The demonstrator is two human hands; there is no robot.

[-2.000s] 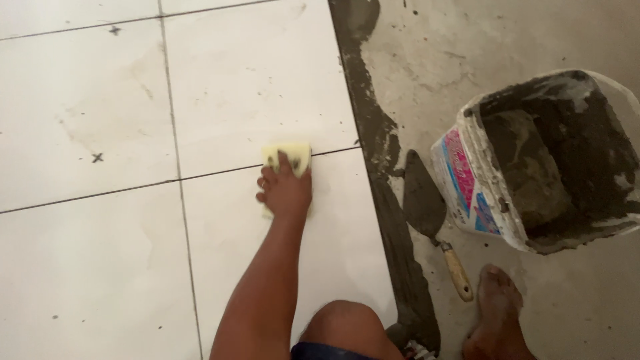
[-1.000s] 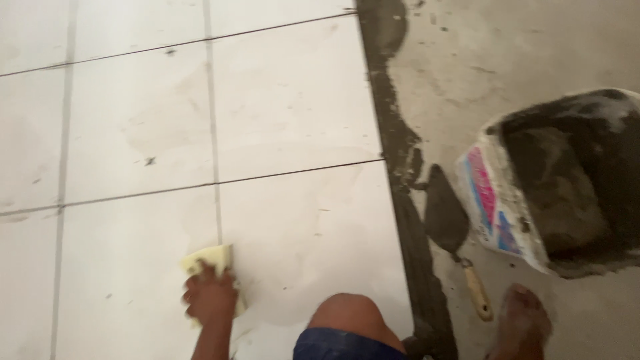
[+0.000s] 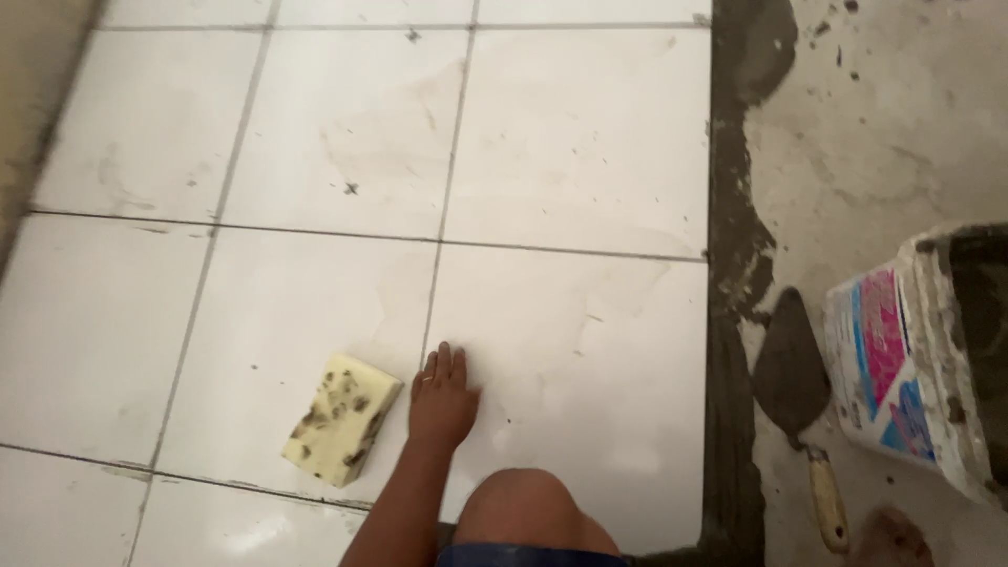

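My left hand [image 3: 445, 405] rests palm down on a white floor tile, on or beside a joint line, holding nothing. A ring shows on one finger. Just left of it, apart from the fingers, a pale yellow sponge [image 3: 342, 421] with dark stains lies on the tiles. The white tiles [image 3: 583, 142] bear faint smears, specks and small dark cross marks. My right hand is out of view.
Right of the tile edge runs a strip of wet mortar [image 3: 728, 378]. A pointed trowel [image 3: 791, 366] with a wooden handle lies on the concrete beside a mortar-caked plastic bucket [image 3: 890, 362]. My bare knee [image 3: 520, 512] is at the bottom, a foot [image 3: 890, 539] at lower right.
My left hand has let go of the sponge, which it was pressing on the tiles in both earlier frames. The hand now lies to the right of the sponge. The view has shifted.
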